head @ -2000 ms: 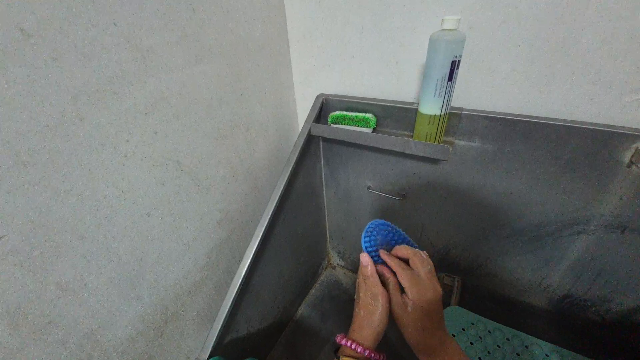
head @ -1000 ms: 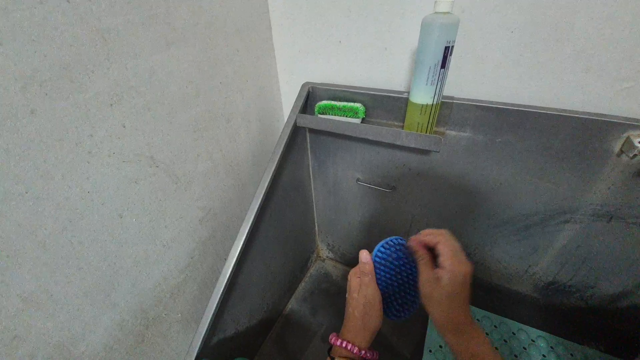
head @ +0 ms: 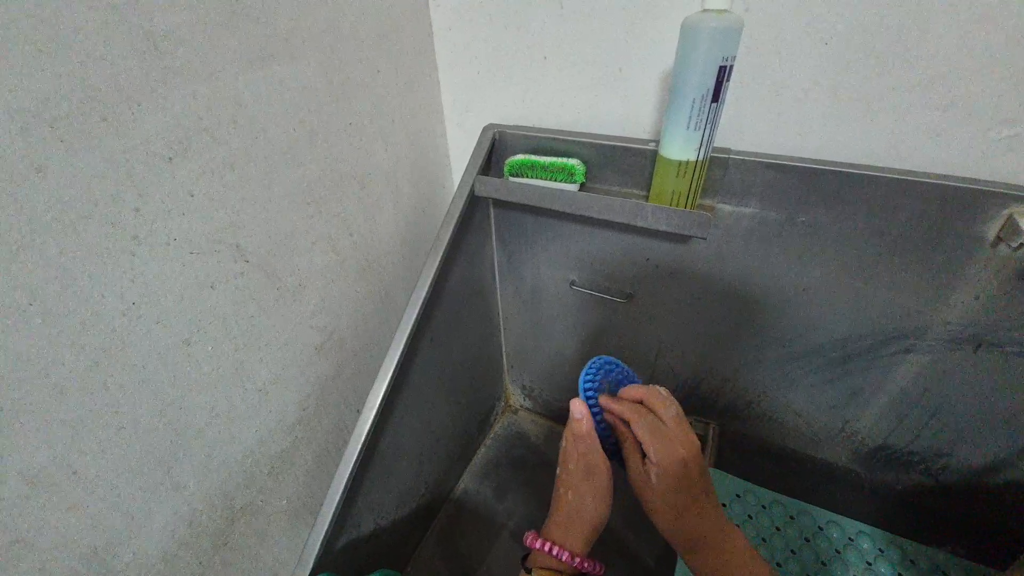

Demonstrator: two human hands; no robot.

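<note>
My left hand (head: 582, 472), with a pink beaded bracelet at the wrist, holds an oval blue brush (head: 610, 380), its stubby bristles facing up and toward my right hand. The fingertips of my right hand (head: 660, 448) touch the bristles; whether they pinch anything is hidden. Both hands are inside a deep grey metal tub (head: 800, 320). Above them, on a narrow metal ledge, a green-bristled brush (head: 546, 170) with a white body lies bristles up. A tall translucent bottle (head: 692, 112) of yellow-green liquid stands to its right.
A green perforated rubber mat (head: 808, 528) lies on the tub floor at the lower right. A small wire handle (head: 600, 291) is fixed to the back wall of the tub, below the ledge (head: 592, 210). A metal fitting (head: 1010, 232) sits at the far right.
One second ago my right hand was at the right edge of the blue brush; now its fingers are over the bristles. My left hand keeps holding the brush, which is tilted differently.
</note>
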